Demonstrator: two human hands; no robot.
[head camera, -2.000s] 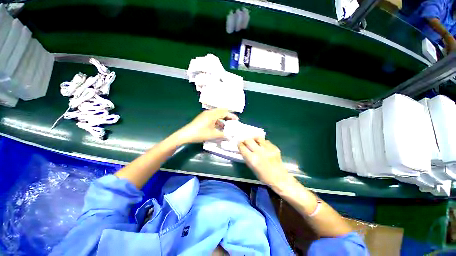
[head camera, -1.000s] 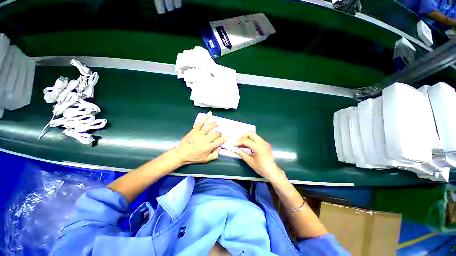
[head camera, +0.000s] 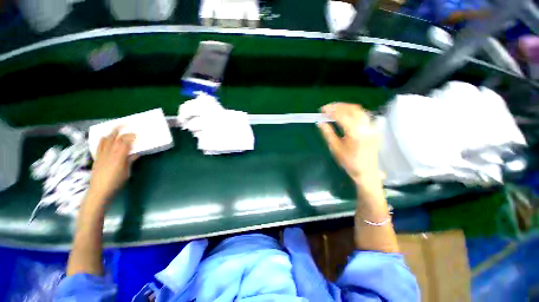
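My left hand (head camera: 112, 158) is on a white tray (head camera: 151, 134) at the left, its fingers over the tray's near side. The tray is tilted beside the tangled white cable bundles (head camera: 62, 171) and covers part of them. A loose pile of folded white paper inserts (head camera: 224, 130) lies right of the tray. My right hand (head camera: 353, 138) is raised, thumb and fingers apart and empty, just left of the nested white trays (head camera: 434, 138). The picture is blurred.
Printed boxes with blue ends lie on the far lane, one behind the paper pile (head camera: 208, 63) and one at right (head camera: 383, 62). A metal strip edges the bench. A blue bin (head camera: 142, 271) and a brown carton (head camera: 440, 259) are below. Another person's blue sleeve (head camera: 452, 10) shows at upper right.
My left hand has moved left with the tray, from the middle to the cables. My right hand has let go and moved right toward the nested trays. The view has shifted.
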